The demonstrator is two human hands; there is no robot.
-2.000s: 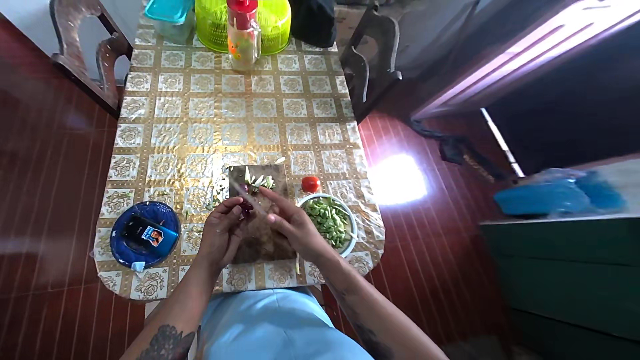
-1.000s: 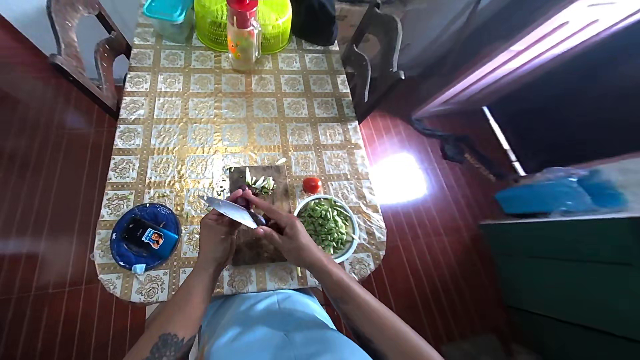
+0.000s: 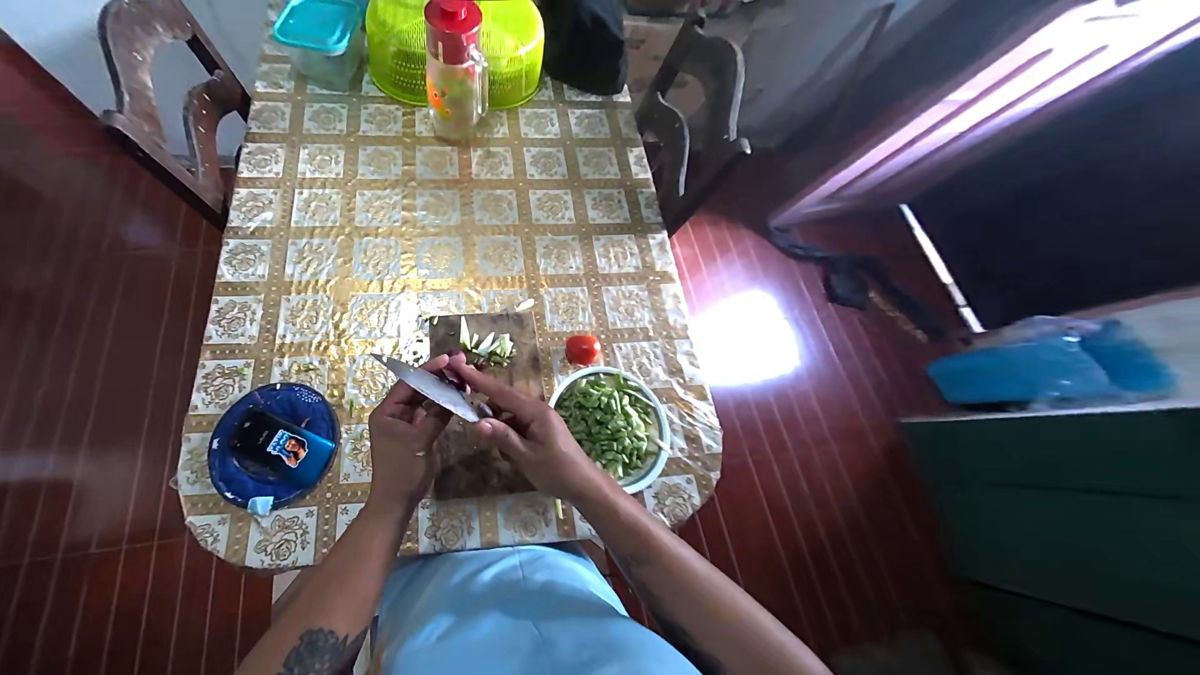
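My right hand (image 3: pixel 532 433) grips a kitchen knife (image 3: pixel 429 386), its blade pointing up and left across my left hand (image 3: pixel 405 439). The fingers of my left hand are closed on a small dark red piece, likely onion (image 3: pixel 454 373), and both hands meet at it. They are above a dark wooden cutting board (image 3: pixel 483 464), whose upper part bears cut pale green and white pieces (image 3: pixel 487 347). To the right, a white bowl (image 3: pixel 662 441) holds chopped green vegetable (image 3: pixel 609 422). A red tomato (image 3: pixel 582 350) sits just above the bowl.
A blue plate (image 3: pixel 225 478) with a phone (image 3: pixel 281 448) lies at the left. At the far end of the patterned tablecloth (image 3: pixel 441 253) stand a teal-lidded container (image 3: pixel 319 37), a red-topped pitcher (image 3: pixel 455 75) and a lime-green basket (image 3: pixel 516 52). Wooden chairs flank the table.
The knife, seen narrowly between my hands two seconds ago, now shows its blade broadside over my left hand. Both hands remain together above the board.
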